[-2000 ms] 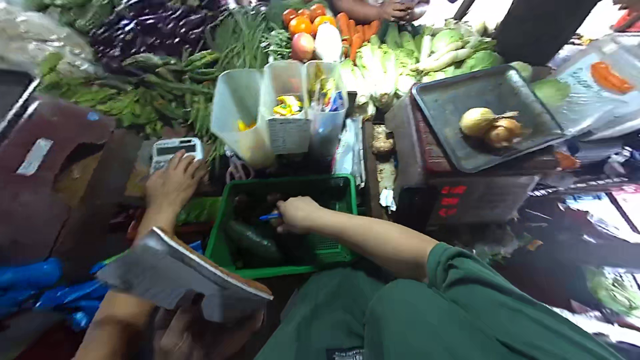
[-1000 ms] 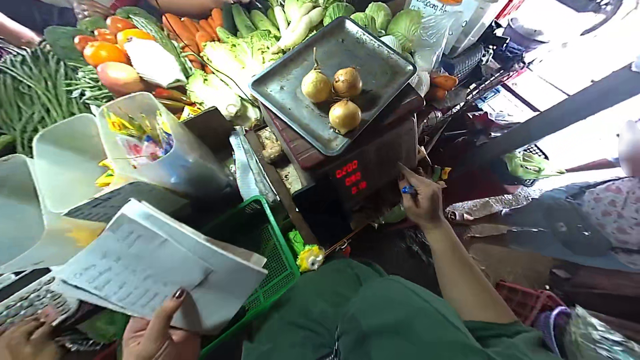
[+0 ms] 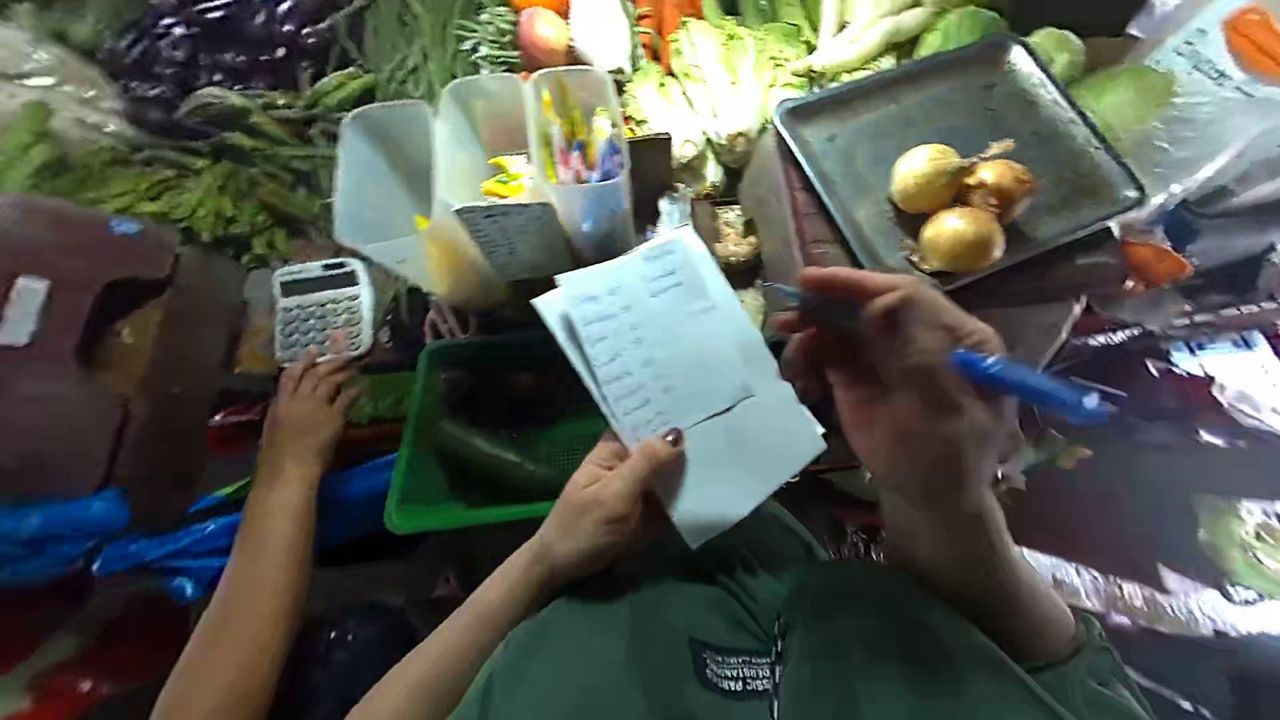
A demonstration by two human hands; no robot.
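Handwritten paper sheets (image 3: 680,360) are held in my left hand (image 3: 610,500), the thumb lying on top of them. My right hand (image 3: 900,380), blurred, holds a blue pen (image 3: 1030,385) just right of the sheets. Behind that hand, three onions (image 3: 962,238) rest together in a metal tray (image 3: 840,180). A green plastic basket (image 3: 400,480) with a dark green vegetable (image 3: 495,455) in it lies beyond my left wrist. Another person's hand (image 3: 305,410) touches the lower keys of a white calculator (image 3: 322,310) at the left.
Clear plastic containers (image 3: 385,180), one holding pens (image 3: 580,150), stand behind the basket. Leafy greens (image 3: 720,80), long beans (image 3: 410,50) and other vegetables line the back. Blue plastic bags (image 3: 160,540) lie at the left, near a brown box (image 3: 60,350).
My right hand has moved from beside the scale to near the sheets and onion tray. A second ago the sheets were at the lower left. The view has swung left since then.
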